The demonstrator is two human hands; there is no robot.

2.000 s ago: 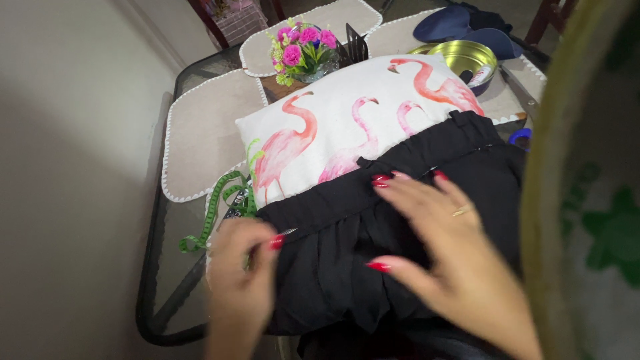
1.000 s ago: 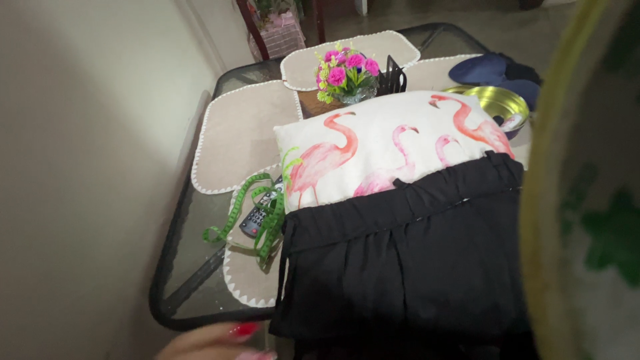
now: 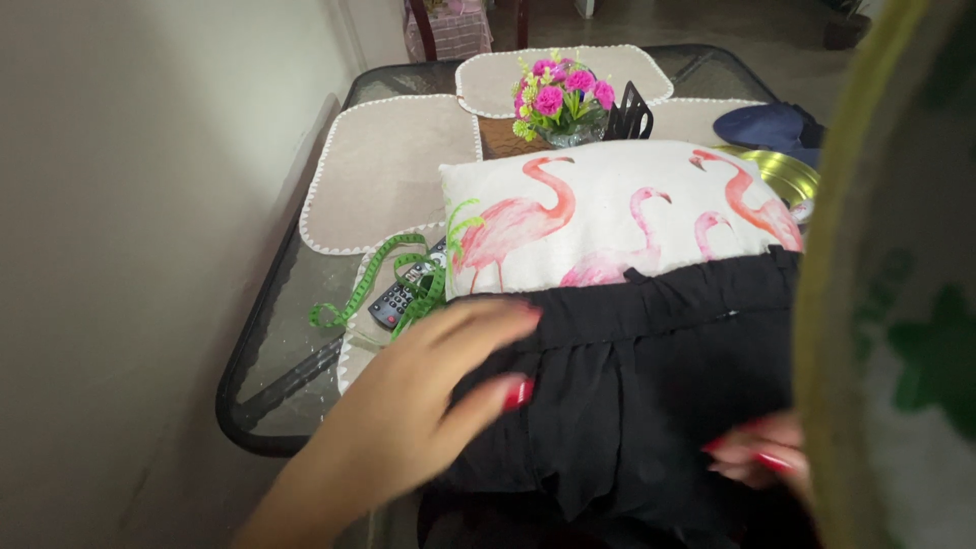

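A black gathered garment with a waistband and belt loops (image 3: 579,381) lies over the near side of a white cushion printed with flamingos (image 3: 602,206). Blurred by motion, my left hand (image 3: 427,389) is over the left end of the waistband, fingers and thumb apart, with no object visible between them. At the lower right is my right hand (image 3: 762,454), fingers bent near the front of the garment; the blurred object at the right edge partly hides it, and whether it grips cloth cannot be told. A green tape measure (image 3: 374,278) curls beside the cushion over a remote control (image 3: 396,297).
Pale placemats (image 3: 396,168) lie on the glass table, whose dark rim (image 3: 229,381) runs near the left wall. Behind the cushion stand a vase of pink flowers (image 3: 568,99) and a black holder (image 3: 631,114). A golden tin (image 3: 785,175) and dark blue pieces (image 3: 762,126) sit at the right.
My left hand has come up from the lower edge onto the waistband's left end. My right hand, out of sight one second ago, shows at the lower right.
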